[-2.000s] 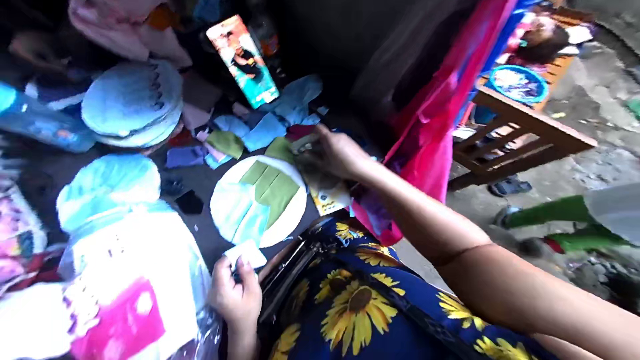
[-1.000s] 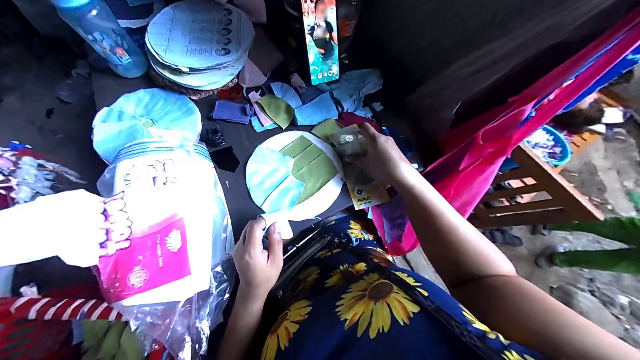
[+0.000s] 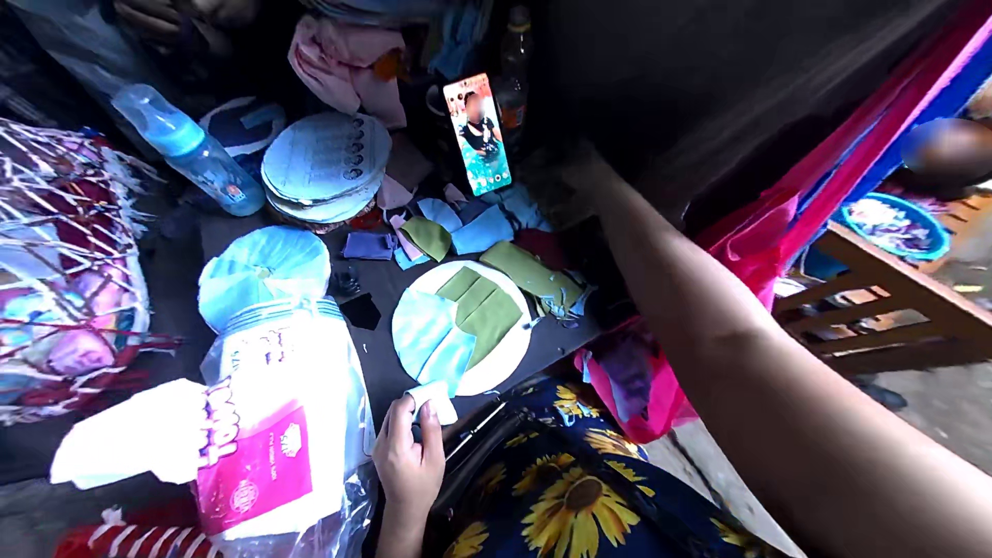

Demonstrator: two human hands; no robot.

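Observation:
My left hand (image 3: 411, 449) pinches a small folded white cloth or tissue (image 3: 435, 403) at the near edge of a round white disc (image 3: 508, 364). On that disc lie pleated light blue fabric (image 3: 430, 333) and pleated olive green fabric (image 3: 488, 314). My right hand (image 3: 577, 167) is stretched into the dark area right of a lit smartphone (image 3: 479, 136); it is dim and blurred, so what it holds cannot be made out. A folded olive green cloth piece (image 3: 535, 275) lies beyond the disc, among blue, purple and green fabric scraps (image 3: 480, 229).
A plastic tissue pack (image 3: 263, 449) lies left of my left hand, below a round blue pleated piece (image 3: 263, 271). Behind are stacked printed discs (image 3: 325, 163) and a baby bottle (image 3: 190, 151). A net-like basket (image 3: 70, 271) stands left; pink cloth (image 3: 744, 248) hangs right.
My right hand has moved from beside the disc to the dark area right of the phone. The olive cloth piece beyond the disc shows more fully now. My left hand still pinches the white piece.

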